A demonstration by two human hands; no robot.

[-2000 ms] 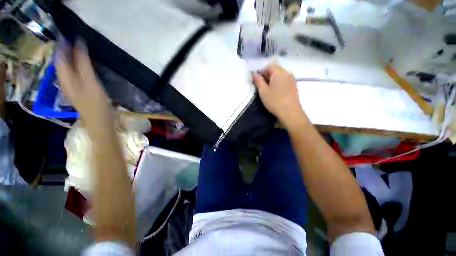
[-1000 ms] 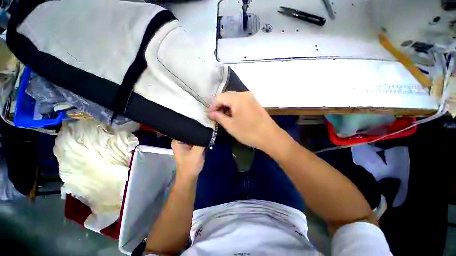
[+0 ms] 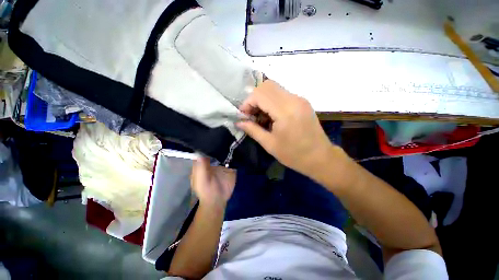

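Note:
The garment lies lining side up at the left and centre, its light grey-beige lining (image 3: 109, 33) edged by a black facing band (image 3: 175, 123). My right hand (image 3: 287, 123) pinches the garment near its front corner, thumb and fingers together over the seam. My left hand (image 3: 213, 178) is at the lower edge of the black band, palm side partly showing and slightly blurred. Its fingertips are at or under the band, so whether it grips the cloth cannot be told. The shiny needle plate (image 3: 273, 10) shows at the top edge; the needle is out of view.
A yellow-orange strip (image 3: 470, 54) lies at the right of the table (image 3: 350, 79), with part of black snips at the top edge. A blue basket (image 3: 41, 106) is at left. A red basket (image 3: 432, 143) with cloth is below the table. Cream cloth (image 3: 112, 169) hangs at lower left.
At first my left hand was raised at left; it came to the band's lower edge. My right hand moved down the seam, then slightly right. The lining panel was unfolded differently.

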